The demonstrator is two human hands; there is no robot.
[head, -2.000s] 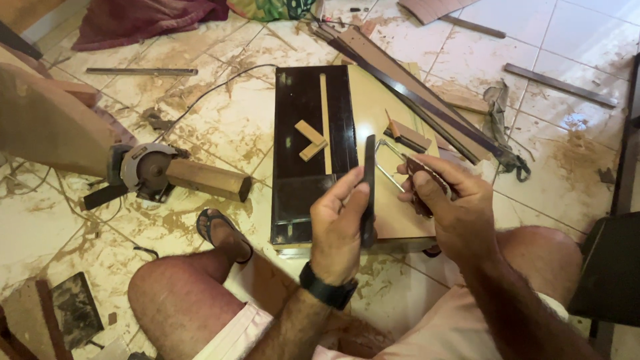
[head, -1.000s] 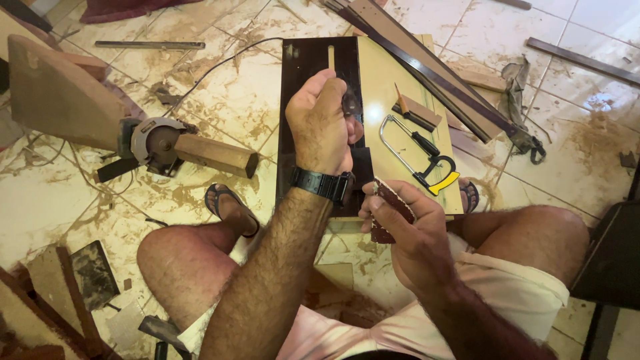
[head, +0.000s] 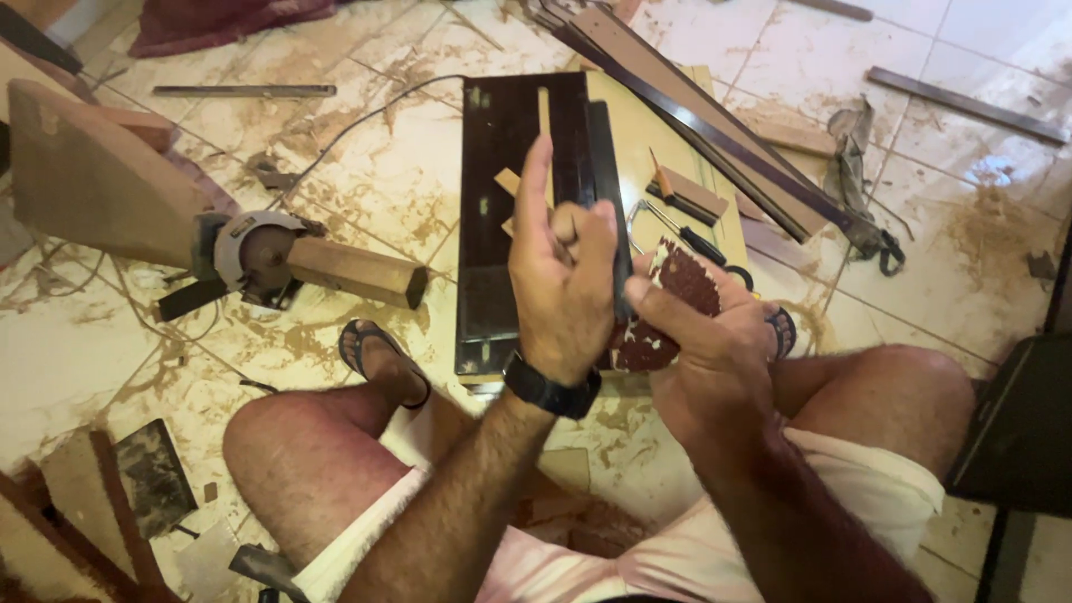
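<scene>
My left hand (head: 565, 276), with a black watch on its wrist, grips a dark narrow strip (head: 605, 159) between thumb and curled fingers, its index finger extended. In my right hand (head: 712, 335) is a worn, red-brown piece of sandpaper (head: 687, 280), close to the strip's lower end. Under my hands is a low work surface with a glossy black panel (head: 494, 276) beside a pale yellow board (head: 729, 188). A thin light wood strip (head: 543, 109) and another small wood piece (head: 506, 177) lie on the panel. The small hacksaw (head: 702, 244) rests on the board, partly hidden by my right hand.
A circular saw (head: 251, 255) sits left on the dusty tiled floor, against a wood block (head: 360, 270). Its cord runs toward the panel. Long dark bars (head: 695, 126) lie across the board's upper right. A pointed tool with an orange handle (head: 662, 177) lies near wood offcuts (head: 695, 197).
The hacksaw, in my right hand two seconds ago, lies on the board. My left hand has moved down from over the panel since the last earlier frame.
</scene>
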